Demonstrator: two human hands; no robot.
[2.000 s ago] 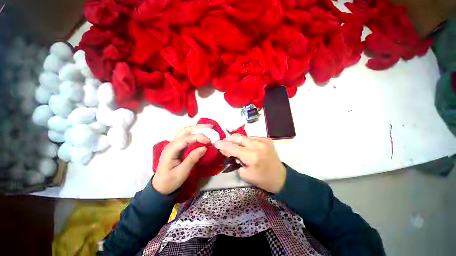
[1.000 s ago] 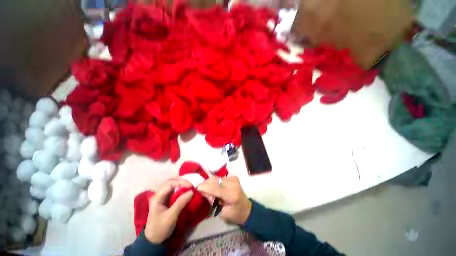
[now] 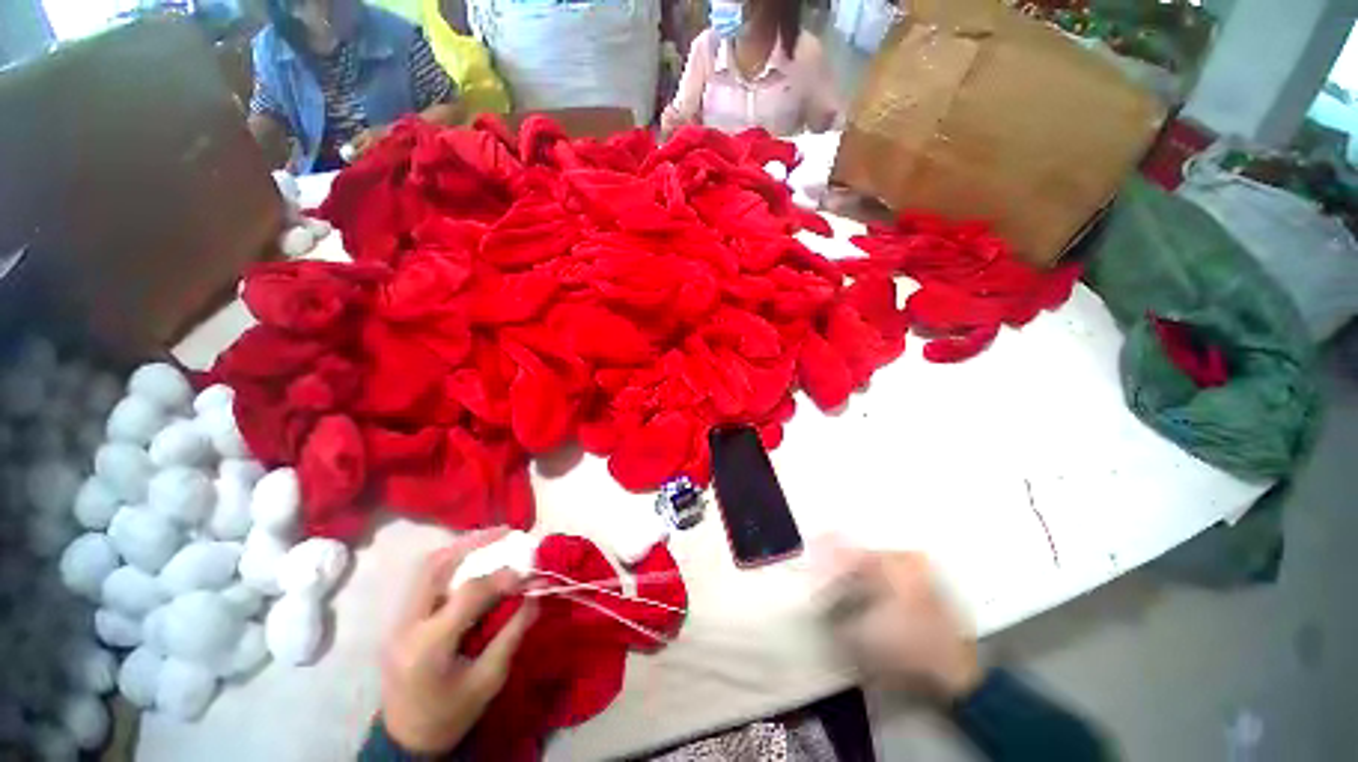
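My left hand [image 3: 440,640] grips a red plush piece [image 3: 574,655] with a white pompom [image 3: 495,557] at its top, near the table's front edge. Pale thread [image 3: 603,593] runs rightward from the pompom across the red plush. My right hand [image 3: 901,618] is blurred and well to the right of the work. Its fingers look curled, but whether it holds a needle or snips cannot be told.
A heap of red plush pieces [image 3: 596,298] covers the table's middle. White pompoms [image 3: 186,566] lie left. A phone [image 3: 755,497] and small metallic object [image 3: 681,503] lie centrally. Cardboard box [image 3: 983,127] and green sack [image 3: 1214,357] stand right. Two people sit across.
My right hand has moved away from the work to the right, and thread now shows at the pompom. The view has tilted up, showing people and boxes across the table.
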